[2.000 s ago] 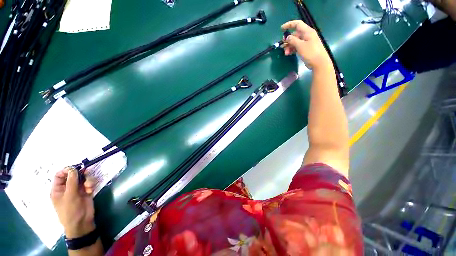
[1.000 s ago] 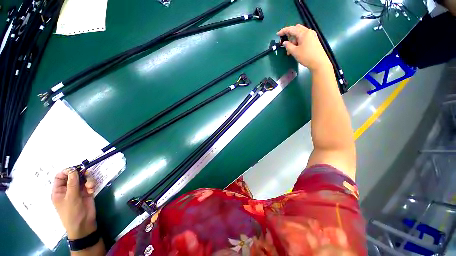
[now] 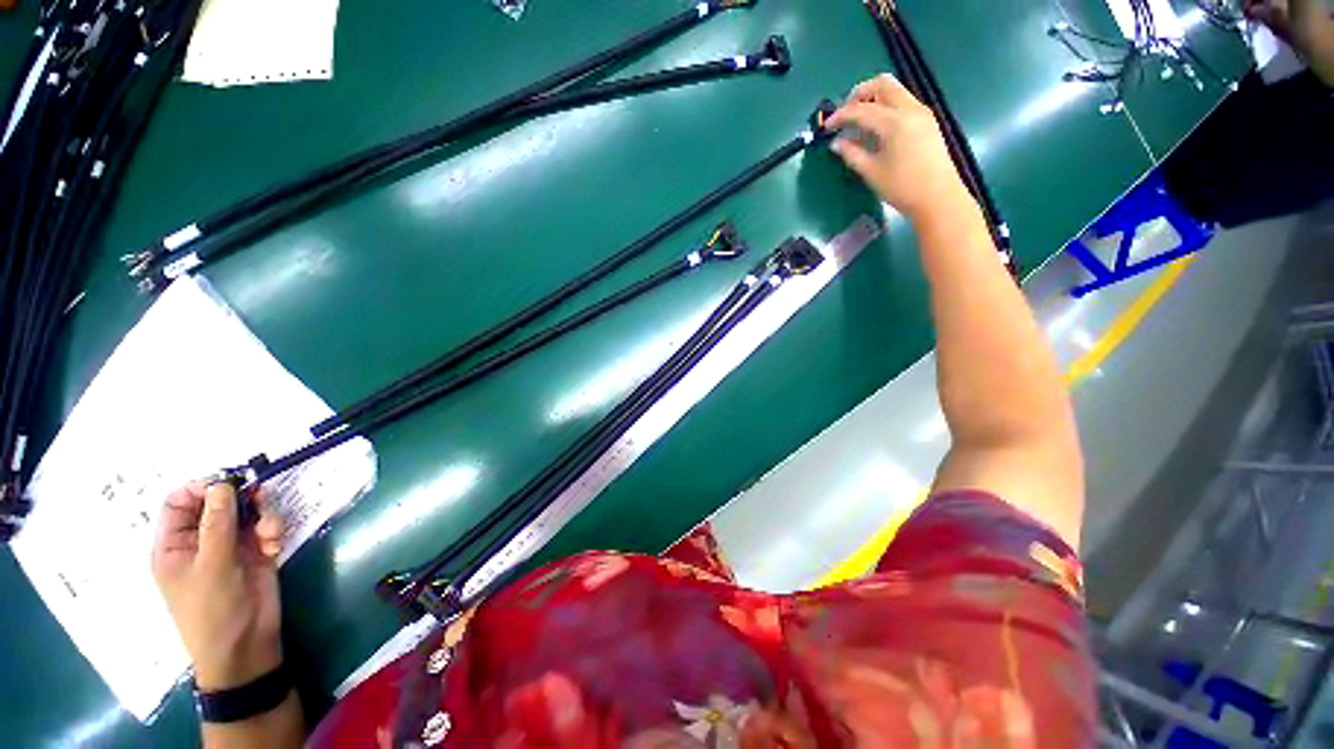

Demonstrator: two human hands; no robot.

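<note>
My left hand (image 3: pixel 220 542) pinches a small black connector housing (image 3: pixel 249 502) at the near end of a black wire harness (image 3: pixel 505 345), over the paper sheet. My right hand (image 3: pixel 882 135) has its fingertips at the black far-end connector (image 3: pixel 824 120) of a longer black cable (image 3: pixel 615 253). This cable runs back beside the first one towards my left hand. The fingers partly hide both connectors. The far end of the first harness (image 3: pixel 721 243) lies free on the green bench.
Finished-looking black cables (image 3: pixel 600 417) lie along a steel ruler (image 3: pixel 702 359) near the bench edge. A white paper sheet (image 3: pixel 117 483) is at the left. A cable pair (image 3: pixel 439 135) lies beyond, a thick bundle (image 3: pixel 59 190) top left. Another person's dark sleeve (image 3: pixel 1244 147) is at right.
My right hand's fingers have shifted at the far-end connector, and the right elbow has moved a little outward. The left hand keeps its hold. The view has shifted slightly.
</note>
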